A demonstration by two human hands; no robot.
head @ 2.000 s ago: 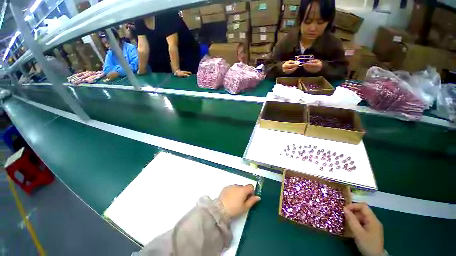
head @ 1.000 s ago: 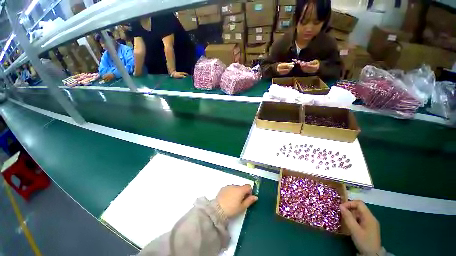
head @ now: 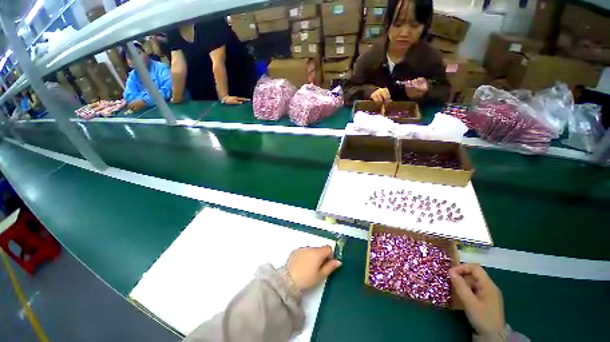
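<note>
A shallow brown cardboard box (head: 381, 292) full of small glittering magenta and purple parts (head: 411, 267) lies on the green surface nearest me. My right hand (head: 476, 294) is at its right edge, thumb and fingers pinched on the rim. My left hand (head: 310, 268) rests at the upper right corner of a blank white board (head: 221, 257), fingers curled near the edge; I cannot tell if it grips the board. A second white board (head: 344, 194) carries spaced-out small pink parts (head: 418, 206) and two deeper boxes, the left nearly empty (head: 368, 155), the right with dark reddish parts (head: 431, 160).
White divider strips (head: 174, 190) cross the green line. A person (head: 401, 67) sits opposite behind two small boxes and white wrap (head: 374, 123). Bagged pink pieces (head: 271, 99) and clear bags with pink sticks (head: 512, 120) lie along the far side. Two more people stand or sit at left.
The whole view has shifted slightly; my hands keep their places on the board and box. The person opposite has lowered one hand to the small boxes.
</note>
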